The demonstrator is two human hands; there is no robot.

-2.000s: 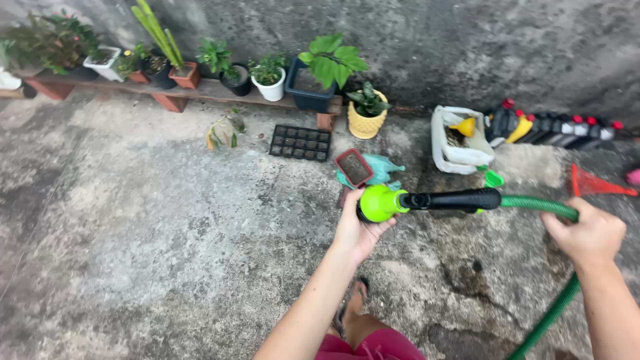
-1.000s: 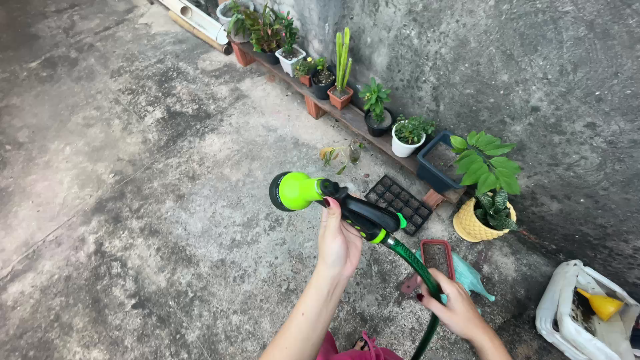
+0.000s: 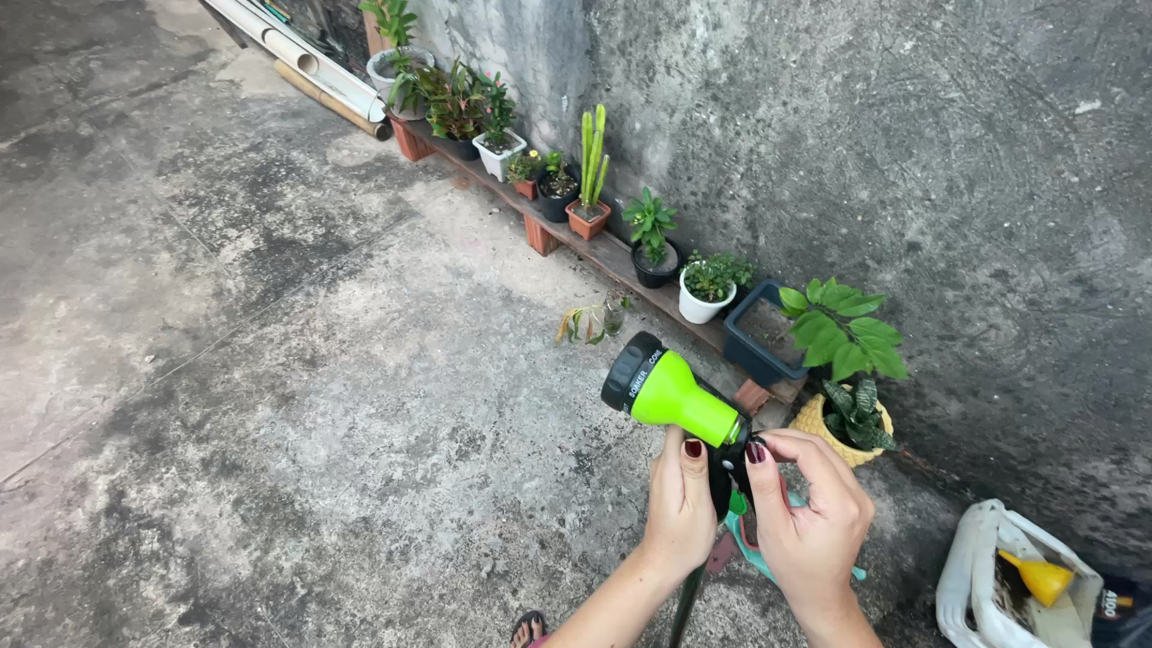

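A hose spray nozzle (image 3: 686, 400) with a lime-green body and a black dial head points up and to the left. My left hand (image 3: 681, 504) is closed around its black handle. At the neck of the nozzle, the thumb and fingers of my right hand (image 3: 810, 504) pinch a small black part by the handle. The dark green garden hose (image 3: 688, 603) hangs down below my left hand. Behind my right hand, a teal item (image 3: 756, 560) on the floor is partly hidden.
Potted plants stand on a low wooden plank (image 3: 621, 263) along the concrete wall (image 3: 855, 162). A yellow pot (image 3: 814, 416) sits near its right end. At lower right is a white container (image 3: 967, 558) holding a yellow funnel (image 3: 1039, 576). White pipes (image 3: 306, 58) lie at upper left.
My right hand has left the hose and moved up to the nozzle's neck. The nozzle's head has tilted upward, with my left hand still on the handle. The view has swung left since the first frame.
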